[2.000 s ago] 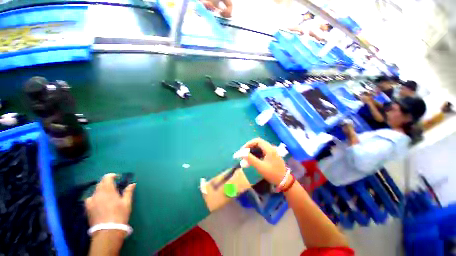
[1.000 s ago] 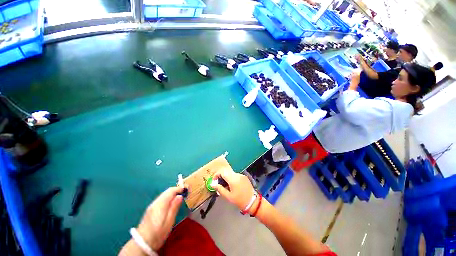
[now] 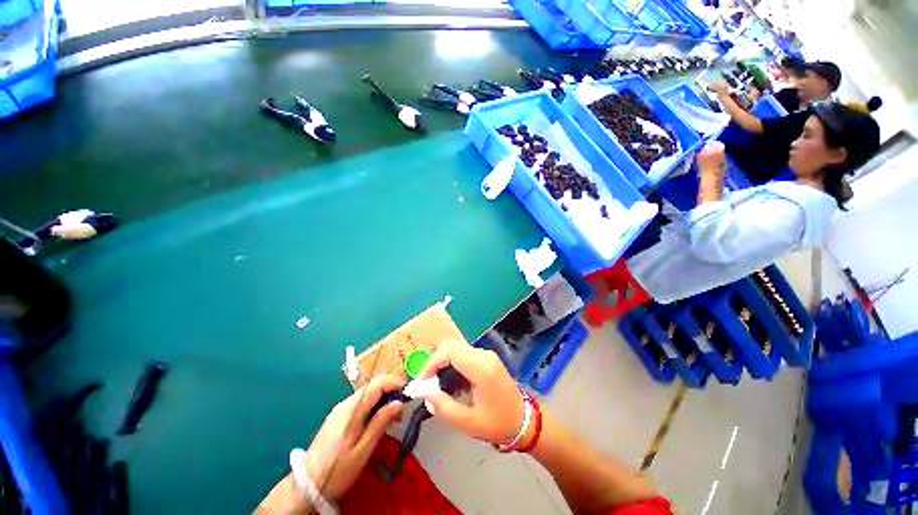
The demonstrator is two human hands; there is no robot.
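Note:
My left hand [image 3: 349, 435] is at the near edge of the cardboard pad [image 3: 390, 345], its fingers closed around a black part. My right hand [image 3: 481, 394] touches it, holding a white piece [image 3: 423, 388] and a dark part against the left fingers. A black handle [image 3: 408, 443] hangs down between the hands; which fingers bear it is partly hidden. The bright green disc [image 3: 417, 362] lies on the pad just beyond the fingertips.
Loose black handles [image 3: 144, 398] lie at left beside a blue bin [image 3: 24, 433]. Part-assembled units [image 3: 304, 119] lie along the far belt. Blue bins [image 3: 564, 186] and a person in a light top are at right. A white scrap [image 3: 536, 262] lies near the bins.
My left hand has moved from beside the left bin to the pad, then right to meet my right hand. My right hand has moved off the green disc, uncovering it.

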